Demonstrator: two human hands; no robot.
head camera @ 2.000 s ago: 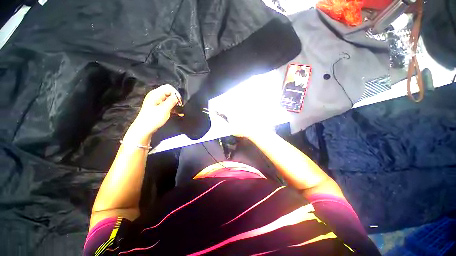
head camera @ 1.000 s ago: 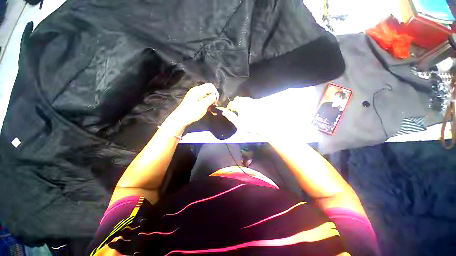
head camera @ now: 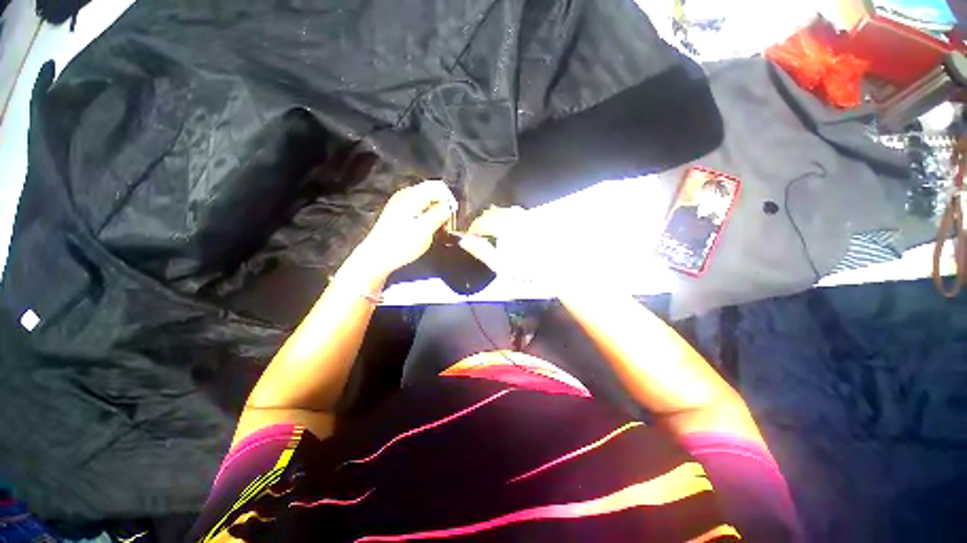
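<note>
A large black garment [head camera: 244,138] with shiny wrinkled lining spreads over the table in front of me and to my left. My left hand [head camera: 417,221] pinches the garment's near edge, with a dark flap of cloth hanging below the fingers. My right hand [head camera: 496,242] is at the same edge, its fingertips close to the left ones. Glare washes out much of the right hand, so what its fingers hold cannot be made out. No needle can be told apart. A dark thread [head camera: 490,337] hangs over my lap.
A red-bordered card or phone [head camera: 700,221] lies on grey cloth [head camera: 742,138] with a dark button-like spot and loose dark thread. An orange-red bundle [head camera: 822,70] and brown strap [head camera: 947,249] are at the upper right. Navy garments [head camera: 848,382] lie at the lower right.
Since two seconds ago my right hand has come up from the glare to beside the left at the cloth edge. The view has shifted left. Over the last second the hands barely moved.
</note>
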